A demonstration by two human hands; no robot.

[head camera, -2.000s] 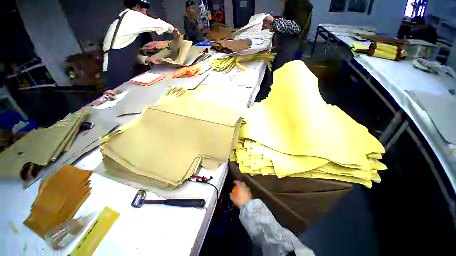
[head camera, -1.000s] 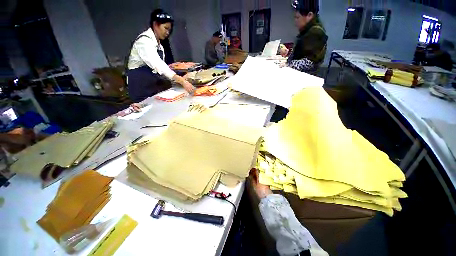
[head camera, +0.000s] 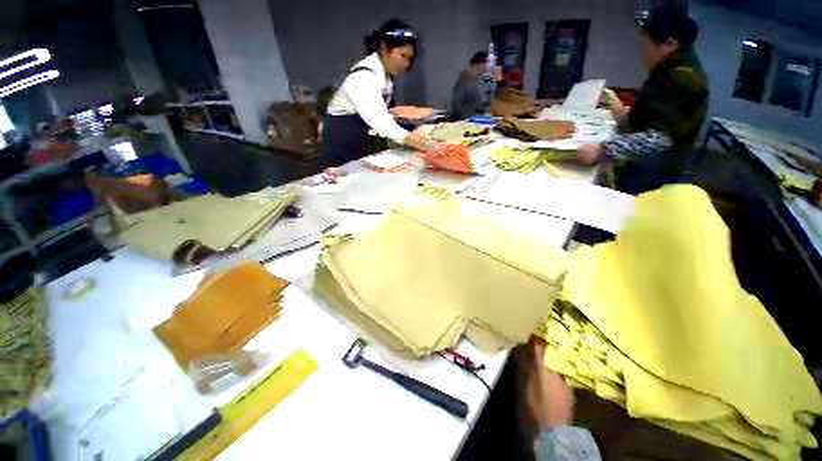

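A tall stack of yellow panels lies beside the long white table, its cut edges facing me and a dark brown surface beneath it. My right hand is blurred at the stack's near left corner, by the table's edge, a grey sleeve cuff below it. Its fingers point up by the panel edges; whether they grip anything is hidden. My left hand is not in view. Tan panels lie stacked on the table left of the yellow ones.
On the white table lie a black-handled hammer, orange-tan panels, a clear plastic piece, a yellow ruler and olive panels. Two people work along the table; another is behind.
The view has swung left, so table and stacks appear further right. My right hand has stayed by the yellow stack's corner. The person across the table has turned to orange pieces; a large white sheet has lowered.
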